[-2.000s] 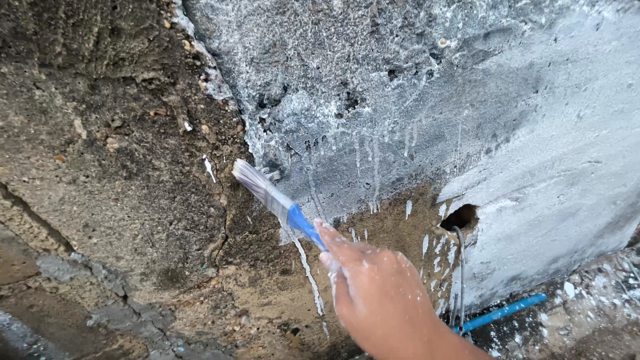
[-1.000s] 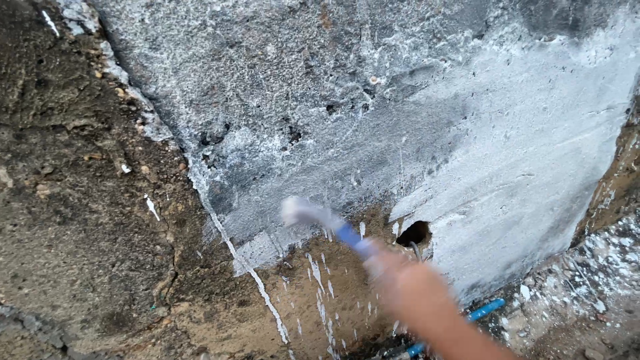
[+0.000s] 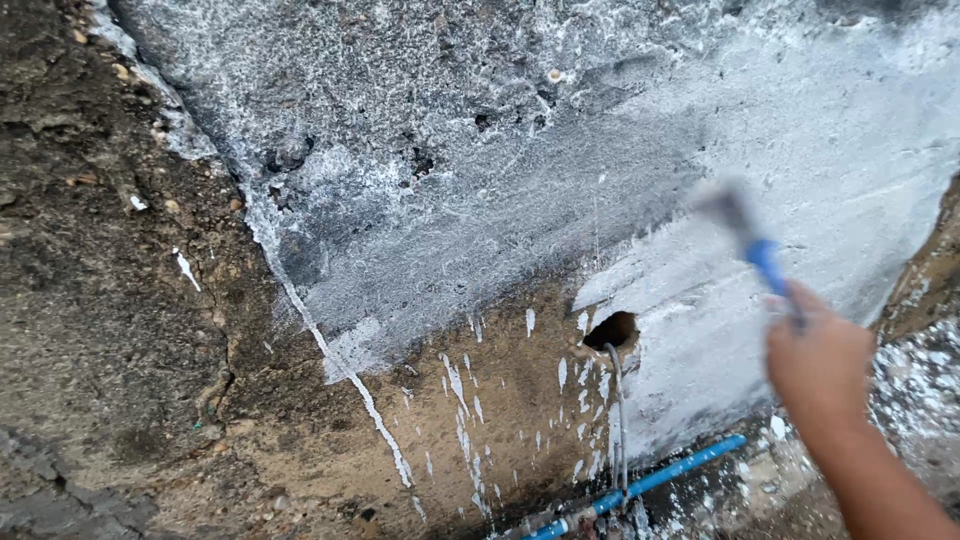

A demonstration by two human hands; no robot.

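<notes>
At the right, my right hand (image 3: 819, 360) is closed around the blue handle of a paintbrush (image 3: 765, 262). The brush is blurred, its bristles pointing up and left over the white-painted part of the wall (image 3: 817, 150). Whether the bristles touch the surface cannot be told. Left of the brush, the rough wall is grey with patchy white paint, and white drips run down over its bare brown lower part (image 3: 517, 397). My left hand is out of view.
A hole (image 3: 611, 330) in the wall has a thin grey pipe or cable (image 3: 619, 405) coming out and down. A blue pipe (image 3: 675, 469) runs along the wall's foot. Paint-spattered ground (image 3: 919, 382) lies at the lower right. Cracked brown masonry (image 3: 112, 300) fills the left.
My right hand has moved to the right with the brush, from the lower left edge of the grey area to the white-painted area. Additional white paint shows along that lower left edge.
</notes>
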